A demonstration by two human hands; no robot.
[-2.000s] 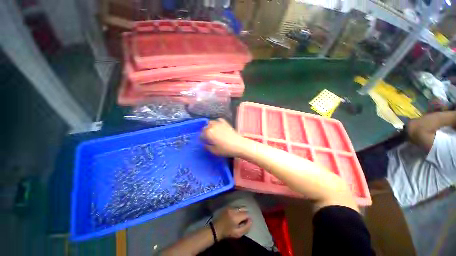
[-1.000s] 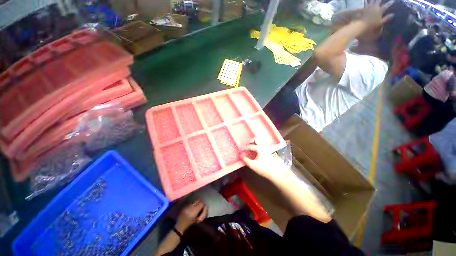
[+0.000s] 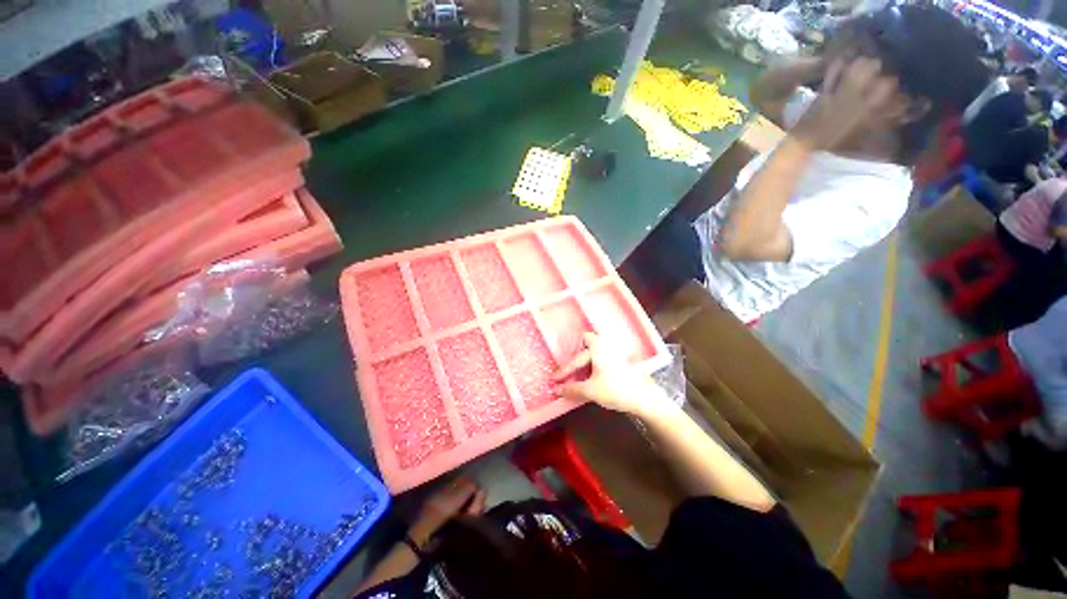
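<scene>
A pink compartment tray (image 3: 442, 325) lies in front of me, with two rows of pockets; the pocket floors to the left look finely textured. My right hand (image 3: 599, 377) is at the near row of the tray, its fingertips down at a pocket right of the middle; whether they hold a small part is too small to tell. My left hand (image 3: 451, 505) is low, near my lap below the tray's near edge, partly dark and blurred. A blue bin (image 3: 252, 404) with small loose metal parts (image 3: 281, 544) is at the lower left.
Stacked pink trays (image 3: 152, 222) and clear bags of parts (image 3: 252, 314) are at the left. A yellow perforated sheet (image 3: 542, 179) and yellow pieces (image 3: 679, 103) lie beyond the tray. An open carton (image 3: 772, 410), a red stool (image 3: 573, 474) and a seated person (image 3: 807, 222) are to the right.
Since two seconds ago my right hand has moved from the bin's corner to the tray, and the view has turned right. In the last second it has shifted slightly left over the tray.
</scene>
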